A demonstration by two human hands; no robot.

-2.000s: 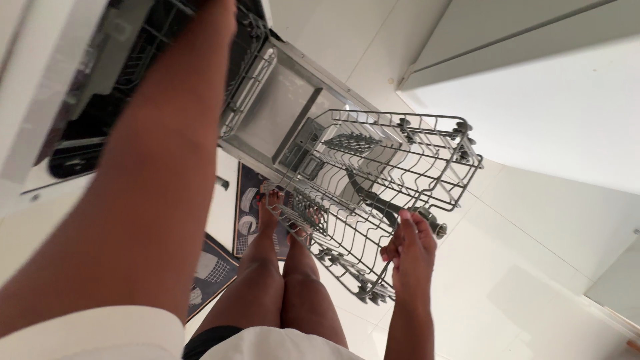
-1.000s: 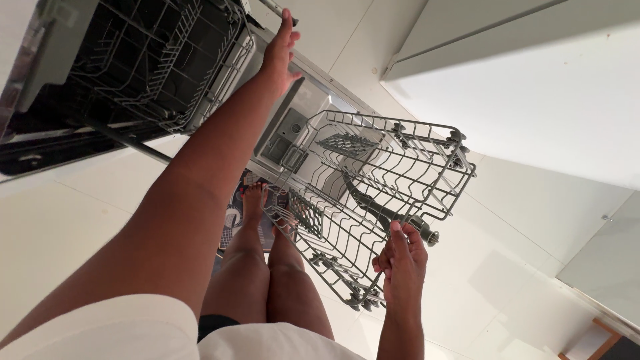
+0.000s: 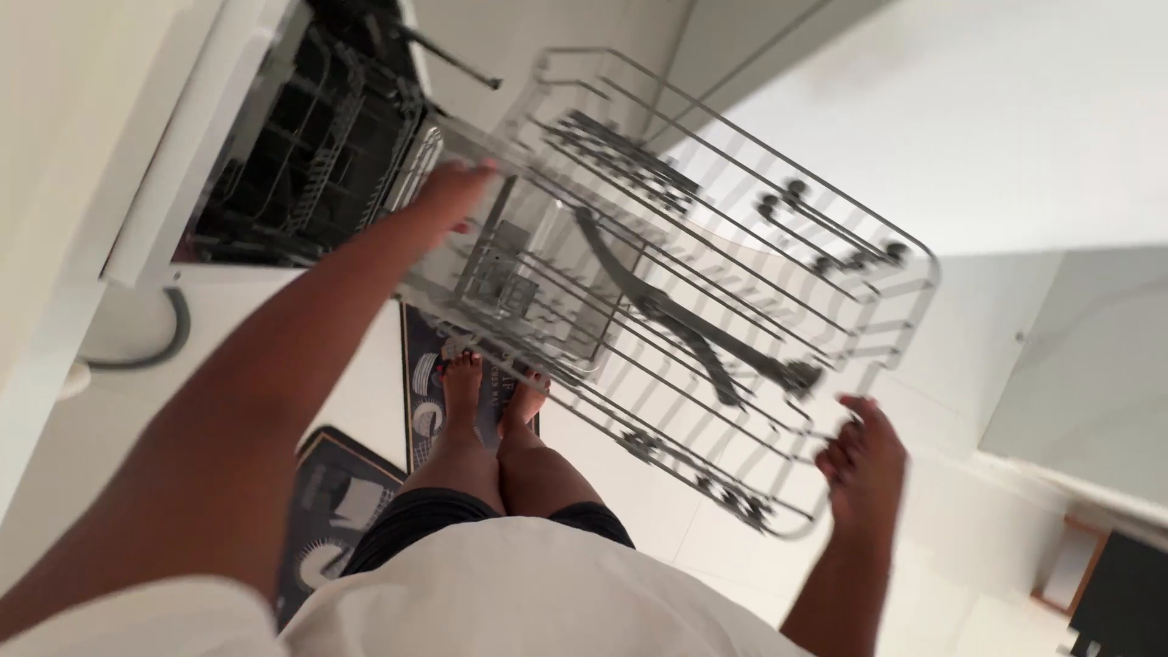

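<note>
A grey wire dishwasher rack (image 3: pixel 721 265) with small wheels along its sides is tilted in front of me, over the open dishwasher door (image 3: pixel 447 265). A grey spray arm (image 3: pixel 630 283) with a round pipe end is attached to it. At the rack's left end is my left hand (image 3: pixel 456 196), its fingers closed around the end wires, though blurred. My right hand (image 3: pixel 862 465) has curled fingers around the wire rim at the right end. Part of the door is hidden behind the rack and my left forearm.
On the left stands the dishwasher tub (image 3: pixel 301 155) with another wire rack (image 3: pixel 319 173) inside. A rail (image 3: pixel 452 57) sticks out at its top. Dark patterned mats (image 3: pixel 342 511) and a grey hose (image 3: pixel 178 328) lie on the floor. White cabinets (image 3: pixel 912 119) are at the upper right.
My left hand has come from beside the dishwasher opening to the rack's left end and closed on it. The rack has risen toward me, with my right hand still at its right end.
</note>
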